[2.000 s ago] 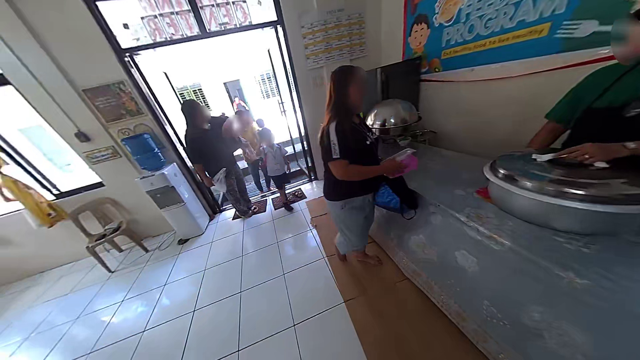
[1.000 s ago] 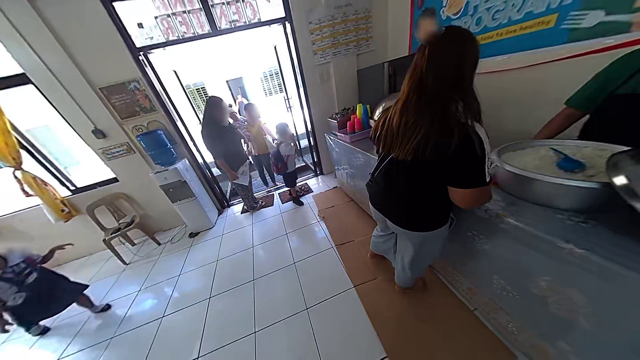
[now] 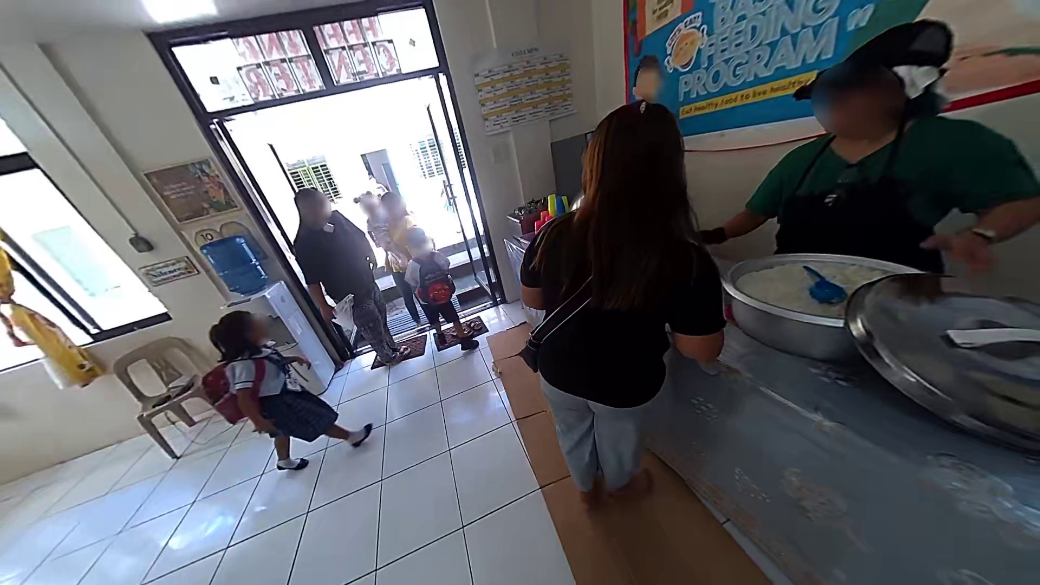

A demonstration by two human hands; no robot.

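Neither my left hand nor my right hand shows in the head view. A large metal basin (image 3: 788,329) full of white rice (image 3: 772,284) stands on the covered counter (image 3: 780,455) at the right, with a blue plastic scoop (image 3: 825,288) lying on the rice. Beside it, a round metal lid (image 3: 902,357) leans at a tilt near the basin's rim, and a white utensil (image 3: 991,337) rests on the lid. Behind the basin stands a person in a green shirt and black apron (image 3: 861,195), one hand blurred above the lid.
A person in a black shirt (image 3: 626,309) stands close ahead at the counter, on brown cardboard matting (image 3: 650,536). A small person with a red backpack (image 3: 223,390) walks on the tiles. Several people stand at the doorway. A water dispenser (image 3: 296,333) and plastic chair (image 3: 162,382) are at left.
The small person has come from the left edge toward the door. The apron wearer is in fuller view. The basin, lidded two seconds ago, was uncovered one second ago and still is.
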